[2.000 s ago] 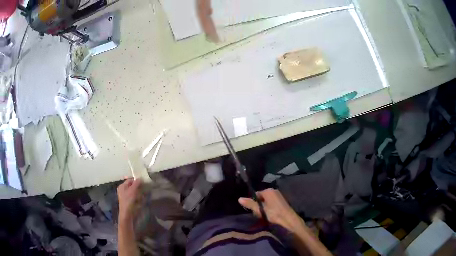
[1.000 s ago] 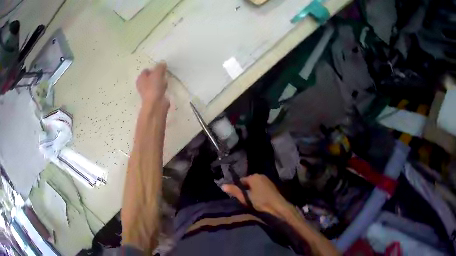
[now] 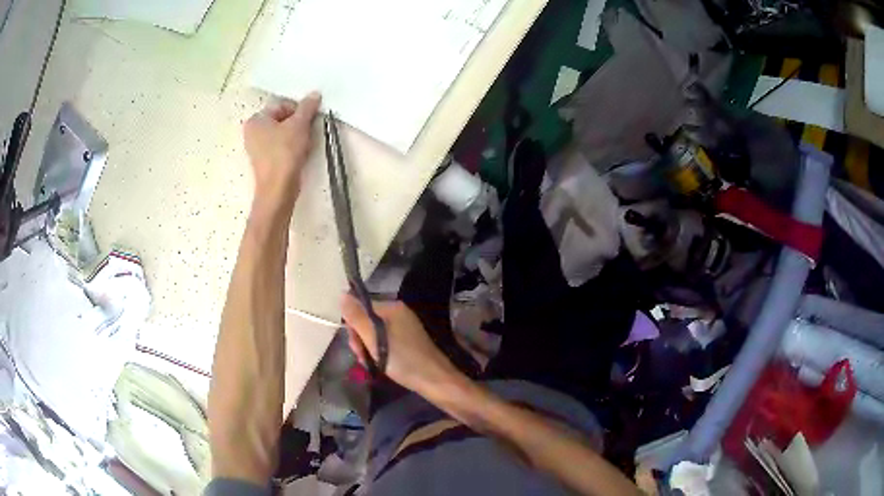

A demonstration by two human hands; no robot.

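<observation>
The large pale pattern piece (image 3: 363, 63) lies on the cream table (image 3: 145, 126), its near corner close to the table edge. My left hand (image 3: 281, 136) is at the panel's left end, with fingertips pinched at its edge; whether cloth is between them is hard to tell. My right hand (image 3: 393, 339) grips the tailor's shears (image 3: 344, 208) by the handles. The blades look closed or nearly closed, point away from me, and their tips are just right of my left fingertips, near the panel's short edge.
A silver metal plate (image 3: 70, 165) is at the left. White fabric (image 3: 68, 305) and yellow-green fabric (image 3: 160, 417) lie at lower left. Beyond the table edge, the floor holds grey scraps (image 3: 582, 213), a long grey-blue roll (image 3: 766, 320) and a red bag (image 3: 795, 417).
My view has turned, and the clamp and weight have left it. My left hand has moved from the near table edge to the panel's end. The shears have come up beside it.
</observation>
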